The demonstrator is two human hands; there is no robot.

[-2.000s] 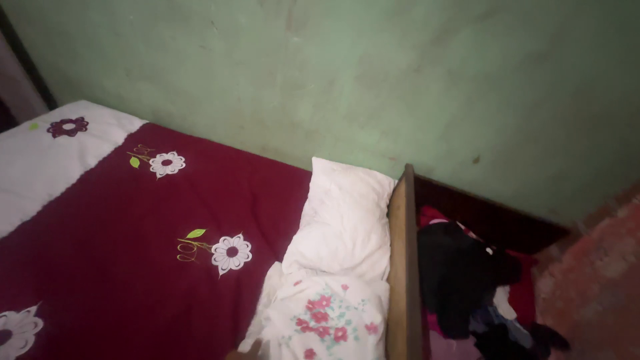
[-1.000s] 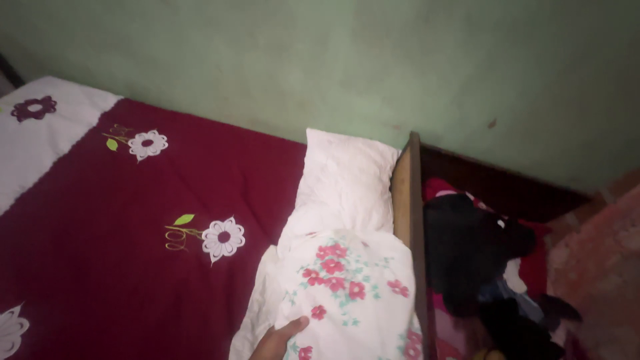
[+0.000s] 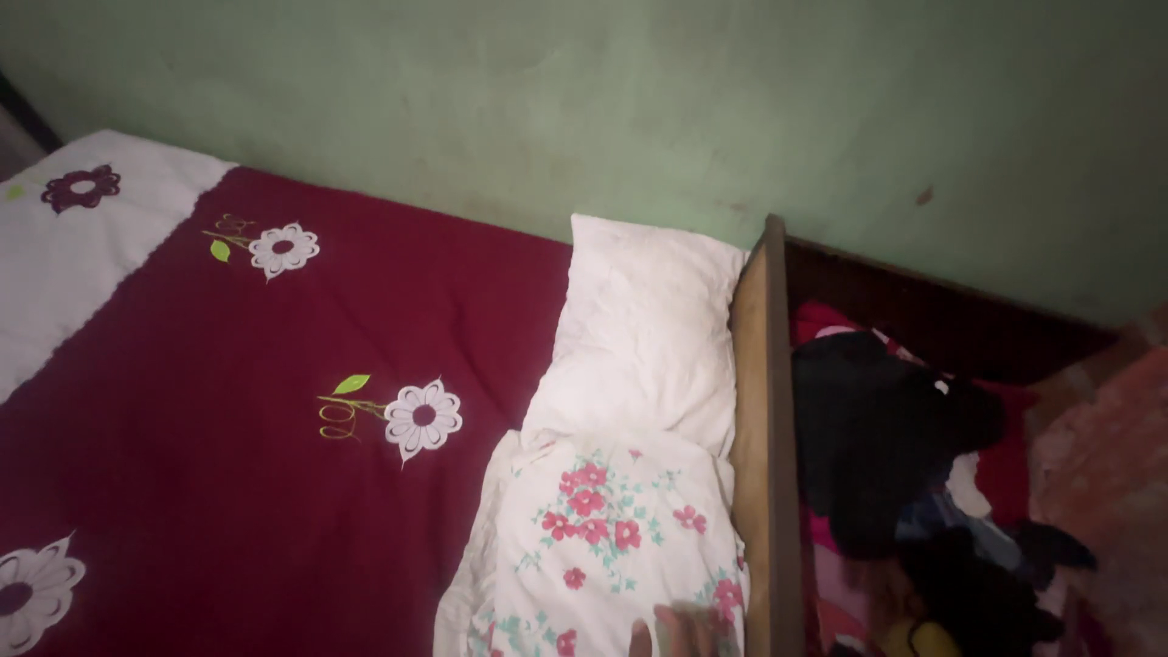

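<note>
At the bottom edge of the head view, what looks like my right hand [image 3: 680,630] is blurred and mostly cut off. Its visible fingers are over the lower right part of a white pillow with pink flowers [image 3: 630,557], a gap between one finger and the others; nothing is seen held in them. My left hand is out of view. Behind the floral pillow a plain white pillow [image 3: 648,338] lies against the wooden headboard [image 3: 756,365]. Both pillows are on a maroon and white bedsheet [image 3: 274,438] with flower designs.
A green wall [image 3: 511,100] runs along the far side of the bed. Beyond the headboard, on the right, dark, red and other clothes [image 3: 876,429] lie in a heap beside a dark board [image 3: 940,310]. Reddish, rough-looking masonry [image 3: 1113,456] is at the far right.
One second ago a hand, seemingly my left, was at the floral pillow's lower left; it is gone from view. Fingers now show at its lower right. The floral pillow lies nearer the headboard's foot.
</note>
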